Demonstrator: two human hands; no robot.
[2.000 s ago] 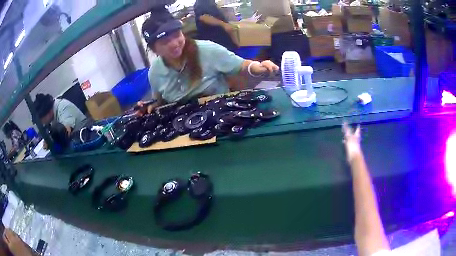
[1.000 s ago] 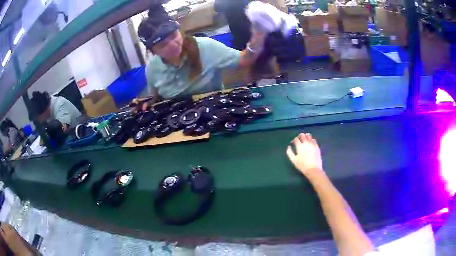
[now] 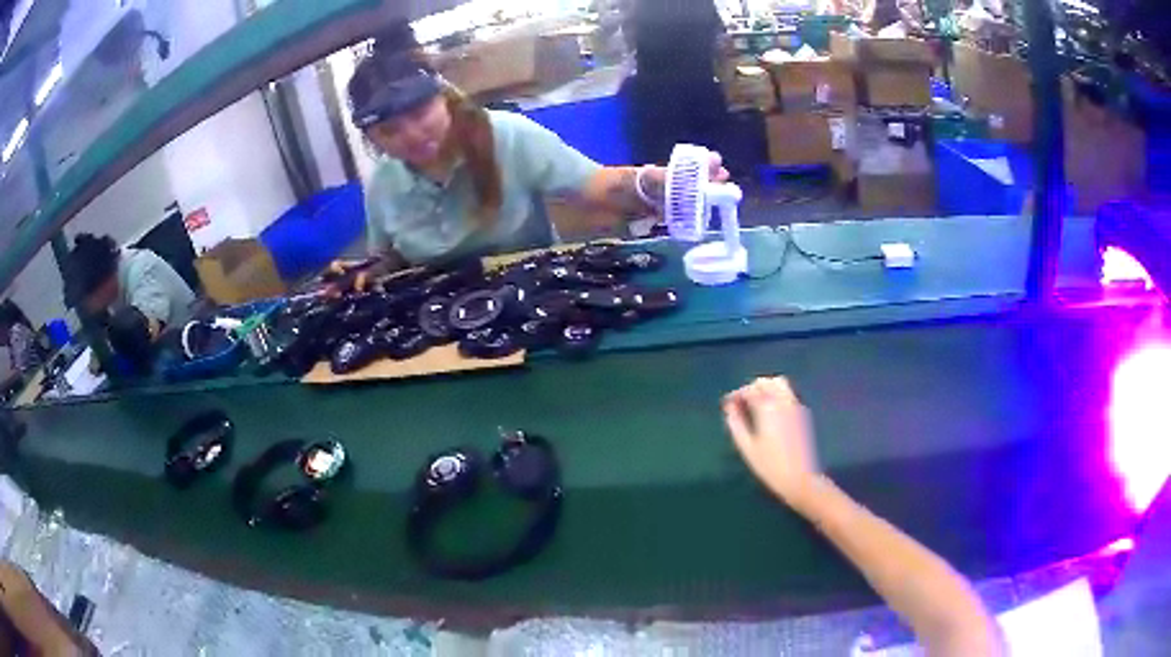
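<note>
My right hand (image 3: 773, 430) reaches in from the lower right over the green conveyor belt (image 3: 642, 513). It is slightly blurred, with the fingers loosely bent and nothing seen in it. My left hand is not in view. Headphones (image 3: 488, 565) lie left of my hand, not touched. Another open pair (image 3: 321, 460) shows a green and white inside. A smaller dark pair (image 3: 199, 449) lies further left.
Across the belt, a person's hand touches a white fan (image 3: 690, 193) beside a white plug (image 3: 896, 255). Black headphone parts (image 3: 475, 308) are piled on cardboard (image 3: 424, 367). White paper (image 3: 1059, 622) is lower right; someone's forearm is cut off lower left.
My right hand has come back from the far ledge at the right to over the belt, its fingers now more bent. The fan was lifted away and is back on the ledge, further left.
</note>
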